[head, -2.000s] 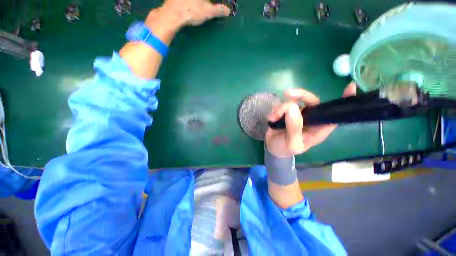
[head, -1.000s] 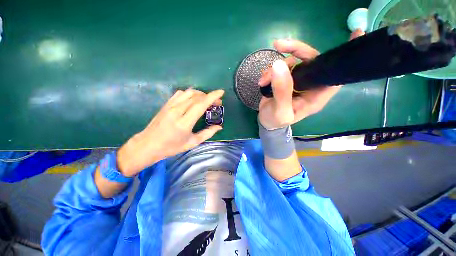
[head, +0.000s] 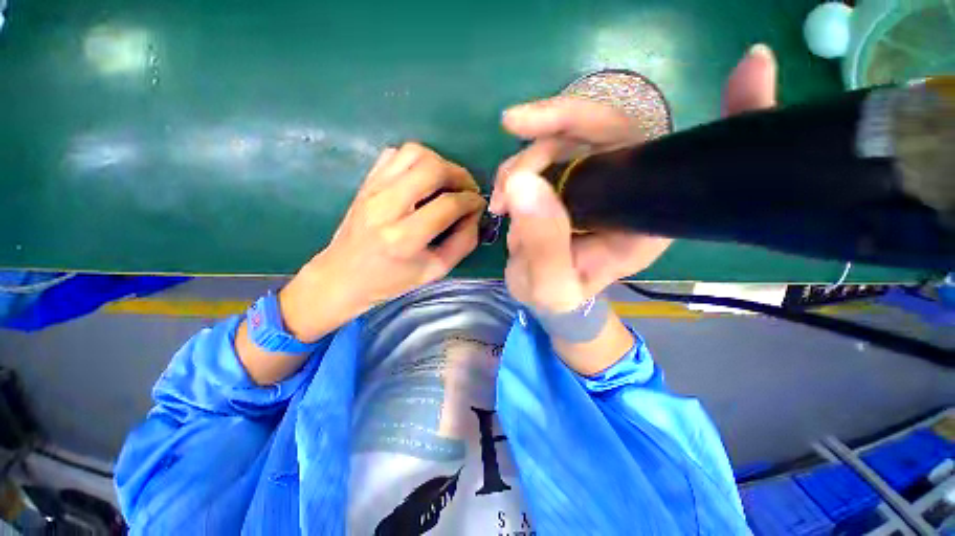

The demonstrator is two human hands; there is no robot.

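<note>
My left hand (head: 403,225) holds a small dark square unit (head: 489,226) in its fingertips, just above the front edge of the mat. The fingers hide most of the unit. My right hand (head: 555,220) is shut on the black electric screwdriver (head: 733,183), which looms large towards the right. A yellow band (head: 567,188) shows near its nose. The screwdriver's nose is at the unit, but the bit is hidden by my fingers, so contact cannot be told. The round speckled screw dish (head: 630,97) lies behind my right hand, partly covered by it.
The glossy green mat (head: 241,199) has its front edge just below my hands. A mint-green fan (head: 911,42) stands at the far right corner. A black power strip (head: 838,294) and a black cable (head: 796,317) lie at the lower right. Blue bins (head: 848,497) are below right.
My left hand first reached to the far row of units, then came back with one and moved right. My right hand with the screwdriver has moved from over the dish to the unit.
</note>
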